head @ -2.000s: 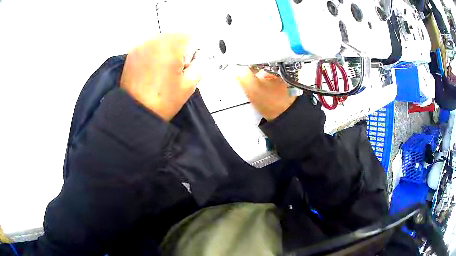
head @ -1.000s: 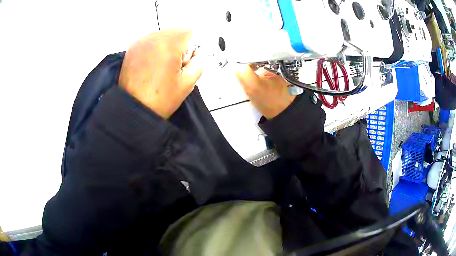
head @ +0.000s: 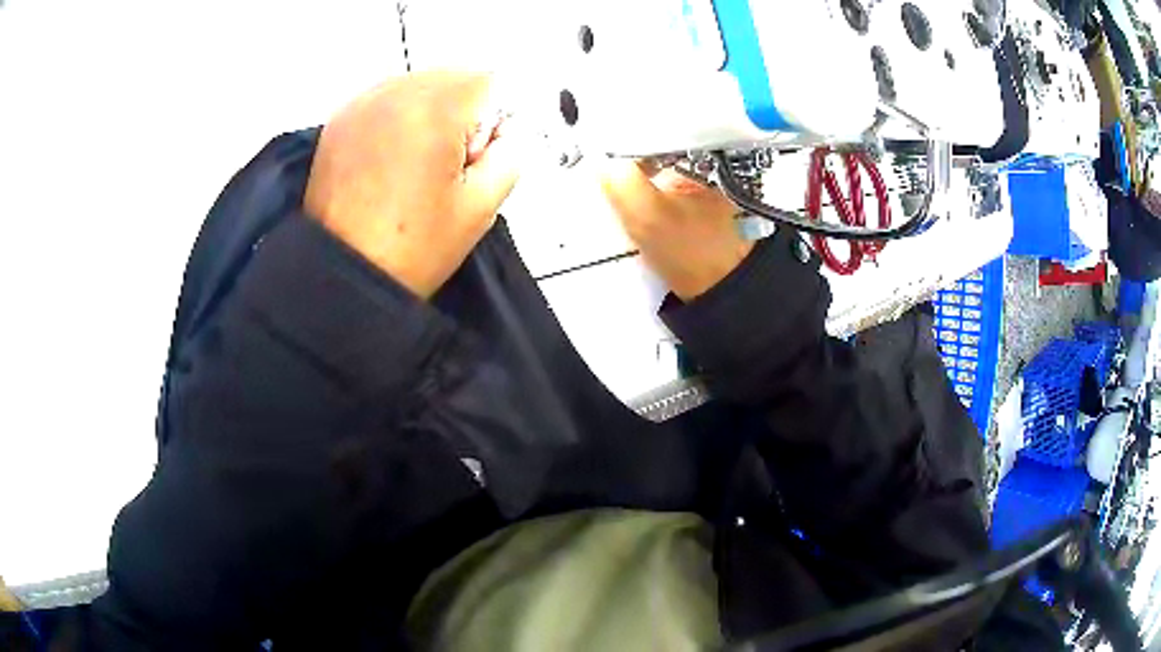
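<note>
A white sewing machine head (head: 662, 77) with a blue stripe and round holes stands at the top. A dark cloth panel (head: 560, 382) lies from beside my left hand over the table edge to my lap. My left hand (head: 405, 178) rests left of the needle area, fingers curled. The glare and the hand hide what its fingertips hold. My right hand (head: 675, 229) is below the machine head, its fingertips partly under the head and washed out by light. The needle and presser foot cannot be made out.
Red-handled scissors (head: 847, 210) lie right of the machine, behind a dark curved wire (head: 815, 229). A ruled strip (head: 675, 400) runs along the table's front edge. Blue baskets (head: 1063, 401) stand at the right. Glasses or a dark frame (head: 942, 592) cross the lower right.
The hands stay almost in place. The camera view has shifted slightly. The cloth shows no clear movement.
</note>
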